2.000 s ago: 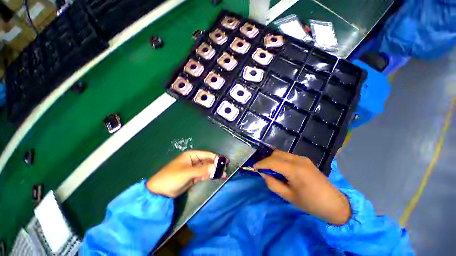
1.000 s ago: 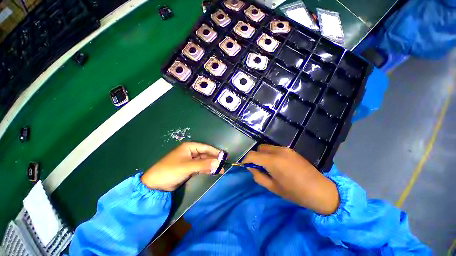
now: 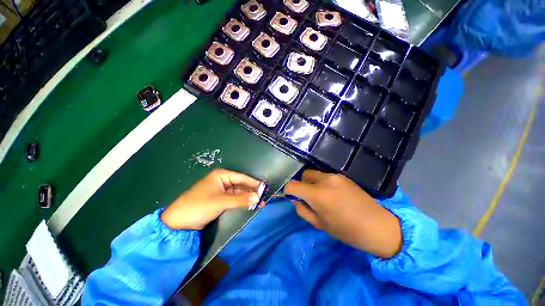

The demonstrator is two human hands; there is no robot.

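My left hand [image 3: 210, 200] holds a small dark housing [image 3: 262, 192] on edge between thumb and fingers, at the bench's near edge. My right hand [image 3: 343, 209] holds slim tweezers [image 3: 278, 195] like a pen. Their tip points left at the housing; whether it touches cannot be told, and their grip is mostly hidden by the fingers. A loose scatter of tiny whitish parts [image 3: 207, 158] lies on the green bench beyond my left hand. A black blister tray [image 3: 334, 146] lies beyond my right hand, with pinkish and whitish housings [image 3: 267, 112] in its left pockets.
A white rail [image 3: 128, 152] separates the bench from a green belt with spaced dark units [image 3: 149, 98]. A grey-white parts tray [image 3: 36, 287] with a white sheet [image 3: 49, 257] is at lower left. Clear bags [image 3: 391, 17] lie beyond the black tray. A blue-clothed person [image 3: 508, 27] is at upper right.
The housing has turned more edge-on in my left hand. My right hand stays close to it with the tweezers. The units on the belt have shifted, and the black tray sits higher in view.
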